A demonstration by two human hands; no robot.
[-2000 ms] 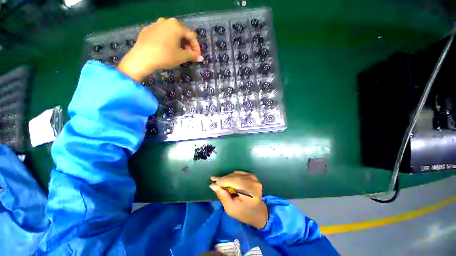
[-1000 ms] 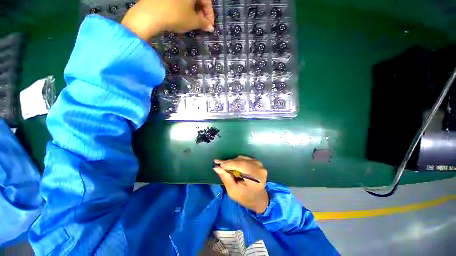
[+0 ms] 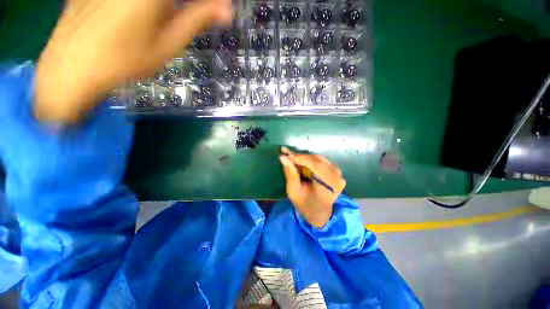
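My left hand [image 3: 114, 54] is large and blurred at the upper left, raised close to the camera over the left part of the clear tray. Its fingertips are near the top edge; whether they hold anything cannot be told. My right hand [image 3: 315, 184] holds a thin dark pen-like tool [image 3: 319, 181] with a yellow-gold section, low over the mat near the bench's front edge. The clear tray [image 3: 241, 112] has rows of square pockets with small round dark components [image 3: 351, 43]. Tiny black parts [image 3: 249, 137] lie in a loose pile between the tray and my right hand.
The green mat [image 3: 410, 78] covers the bench. A grey-brown patch [image 3: 390, 161] lies on the mat at right. Black box-like equipment [image 3: 482, 108] stands further right, with a grey cable [image 3: 512, 142] curving down past the bench edge. A yellow line [image 3: 446, 224] crosses the grey floor.
My left hand has come away from the tray pockets, nearer the camera and to the left. My right hand has moved up and right, still with the tool. The view has shifted, so the tray shows higher.
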